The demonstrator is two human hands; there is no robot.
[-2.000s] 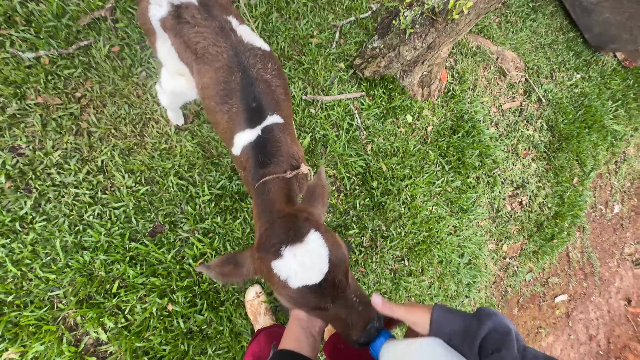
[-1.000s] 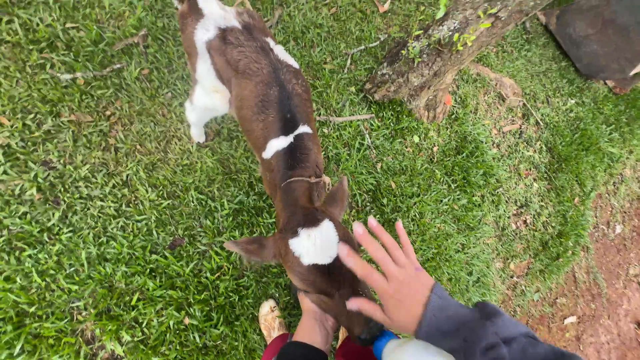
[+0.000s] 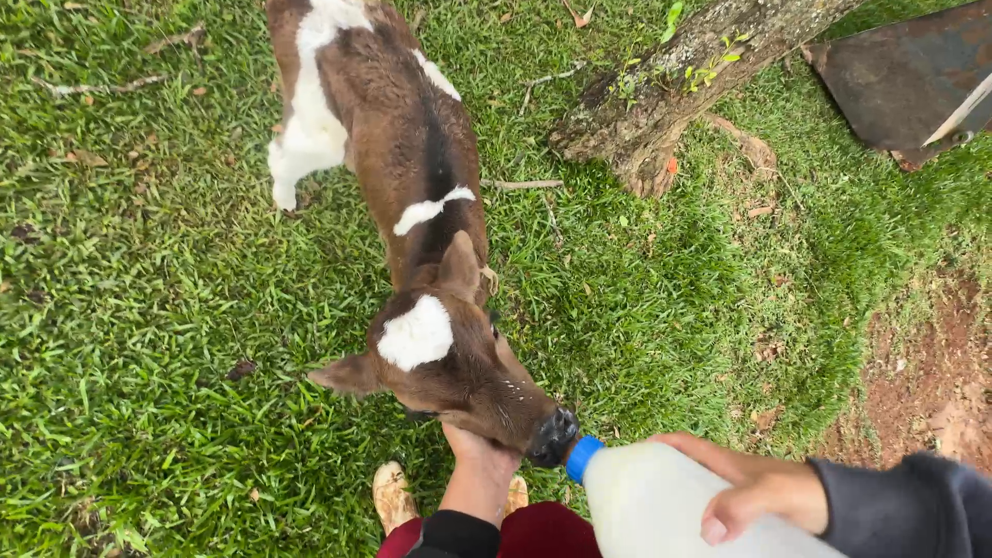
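Note:
A brown and white calf (image 3: 418, 147) stands on the grass, its head turned down toward me. My left hand (image 3: 480, 457) cups the underside of its jaw, with the fingers hidden beneath the head. In my right hand (image 3: 736, 480) is a large whitish plastic bottle (image 3: 659, 496) with a blue cap (image 3: 583, 457), held around its side. At the calf's muzzle (image 3: 555, 438), a brownish teat shows between the cap and the mouth. A thin cord (image 3: 489, 279) shows at the calf's neck.
A tree trunk (image 3: 666, 85) rises at the upper right, beside a rusty metal sheet (image 3: 907, 77). Sticks (image 3: 523, 184) lie on the grass. Bare reddish soil (image 3: 930, 372) is at the right. My shoes (image 3: 393, 492) are at the bottom.
My right hand, spread beside the calf's face one second ago, is now on the bottle. More of the bottle shows than before. The left hand remains under the jaw.

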